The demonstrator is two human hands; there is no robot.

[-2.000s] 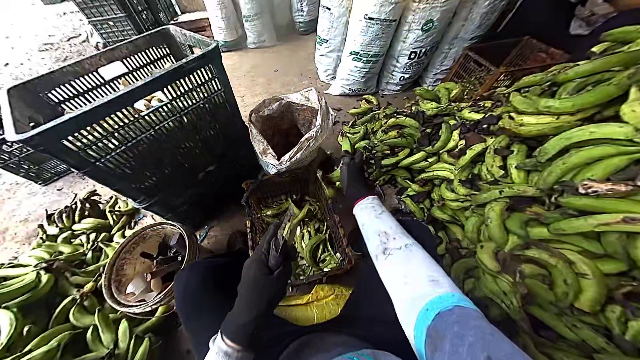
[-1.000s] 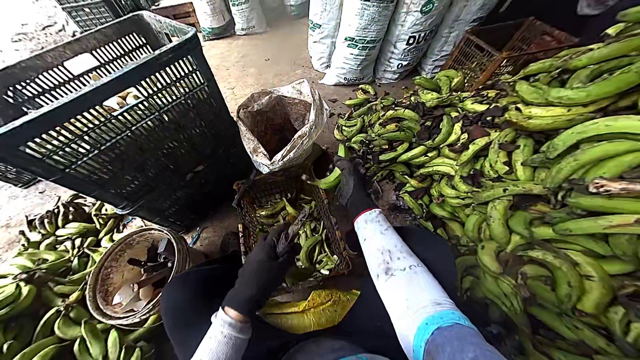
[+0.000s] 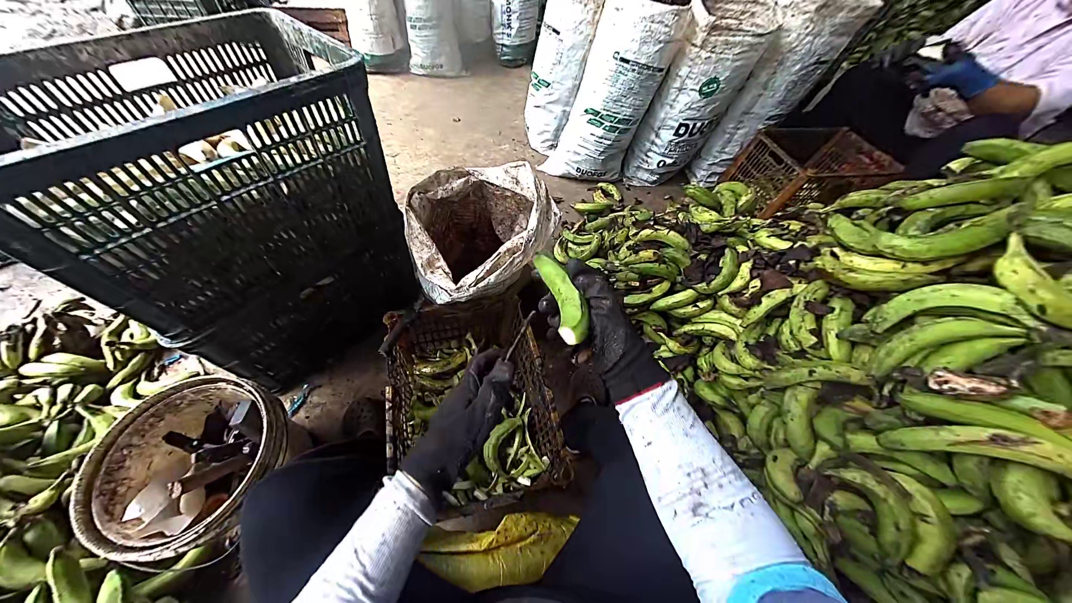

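My right hand [image 3: 615, 335], in a dark glove, grips a green plantain [image 3: 564, 300] whose lower end is cut and pale. In my dark-gloved left hand [image 3: 469, 410] is a thin knife [image 3: 521, 335], its blade pointing up towards the plantain. Both hands are above or beside a dark plastic crate [image 3: 548, 402] that holds green peels [image 3: 502, 444]. Just beyond the crate stands an open woven sack [image 3: 481, 280], brownish inside. Part of the knife's handle is hidden by the glove.
Green plantains [image 3: 921, 335] are heaped at right, more [image 3: 59, 435] at left. A bucket [image 3: 180, 394] holds tools. A tall dark crate [image 3: 251, 218] has pale pieces inside. White sacks [image 3: 620, 92], a brown crate [image 3: 779, 167] and another person's gloved hand [image 3: 963, 75] are farther back.
The right hand, over the plantain heap two seconds ago, now holds a plantain up beside the sack. The left hand's knife now shows plainly near it.
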